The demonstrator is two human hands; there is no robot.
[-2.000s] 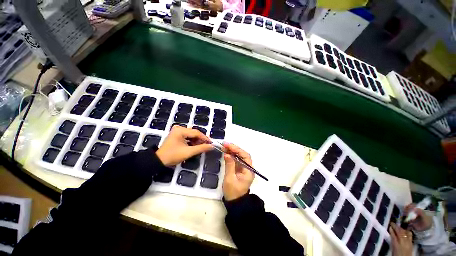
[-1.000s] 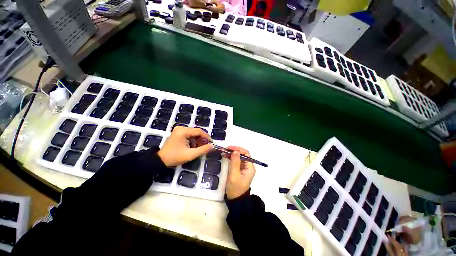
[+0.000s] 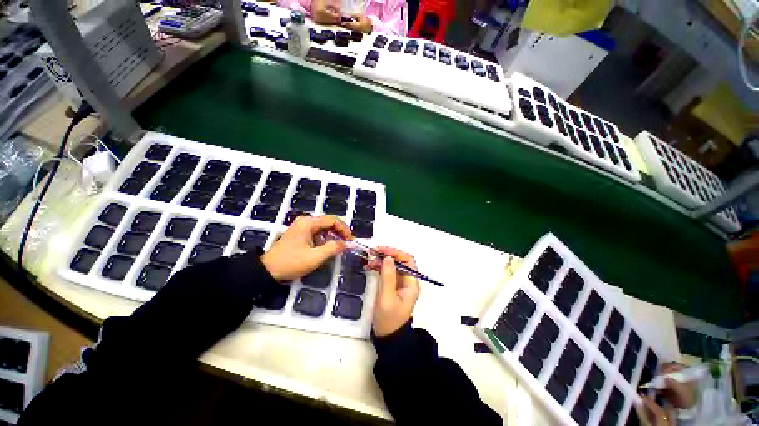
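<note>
My right hand (image 3: pixel 395 291) grips dark tweezers (image 3: pixel 420 274), whose tips point left toward my left fingertips. My left hand (image 3: pixel 306 247) has its thumb and fingers pinched together just left of the tips. A small shiny piece shows at the fingertips, but what the left hand holds is too small and covered to tell. Both hands are above the white foam tray (image 3: pixel 265 314), which has rows of pockets with black shells (image 3: pixel 310 301). My hands hide some of the pockets.
A neighbour's angled foam tray (image 3: pixel 545 308) is at right, with another worker's hands (image 3: pixel 666 398) at its corner. Two black strips (image 3: pixel 470 320) lie between the trays. Beyond is a green belt (image 3: pixel 349 141) with more trays behind. A white plug (image 3: pixel 98 164) and plastic bags lie left.
The tweezers tilted flatter and then slightly down again at their rear end. My hands stay in nearly the same place. The neighbour's hands have moved slightly down and left.
</note>
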